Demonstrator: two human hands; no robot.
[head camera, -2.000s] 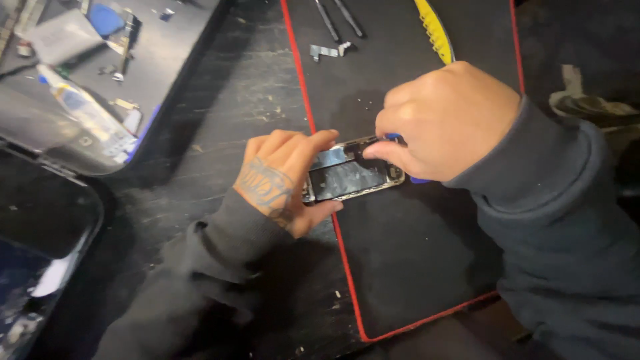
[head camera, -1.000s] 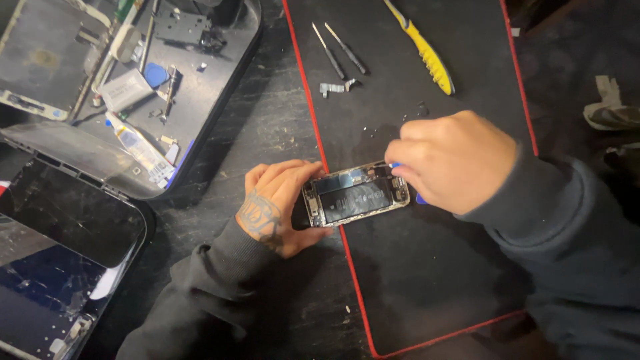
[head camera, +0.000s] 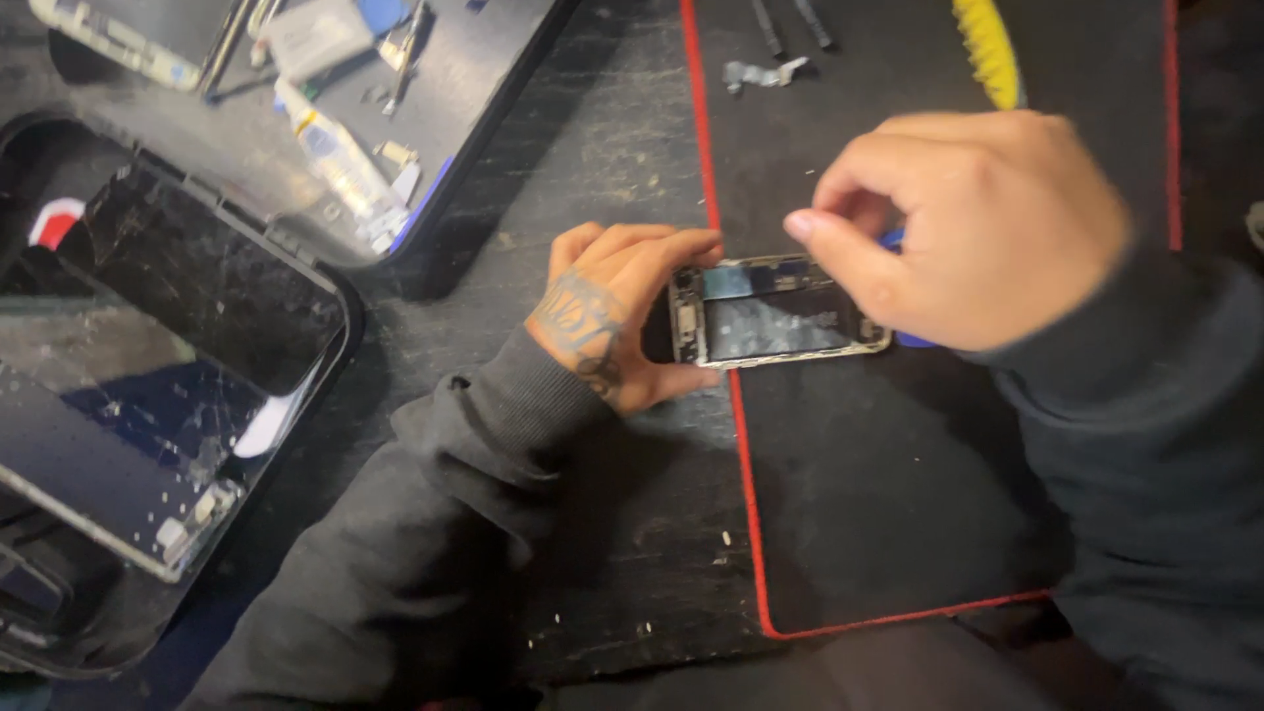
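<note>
An opened smartphone housing (head camera: 780, 316), its inner parts bare, lies across the red edge of a black mat (head camera: 889, 494). My left hand (head camera: 622, 316) grips its left end, fingers at the upper edge and thumb at the lower. Over the right end is my right hand (head camera: 968, 227), blurred, with thumb and forefinger bent towards each other. A blue item (head camera: 892, 240) shows partly behind its fingers; whether it is held cannot be told. Another blue-violet piece (head camera: 916, 340) lies under that hand by the phone.
Two dark screwdrivers (head camera: 790, 25), a small metal bracket-like part (head camera: 765, 74) and a yellow-handled tool (head camera: 987, 54) lie at the mat's far part. To the left, an open black case (head camera: 474, 148) holds phone parts, a tube (head camera: 341, 163) and cracked screens (head camera: 197, 286). Tiny bits dot the table.
My right hand has risen off the phone's right end, where its fingertips were a second ago. The left hand keeps its grip on the housing. The view has shifted.
</note>
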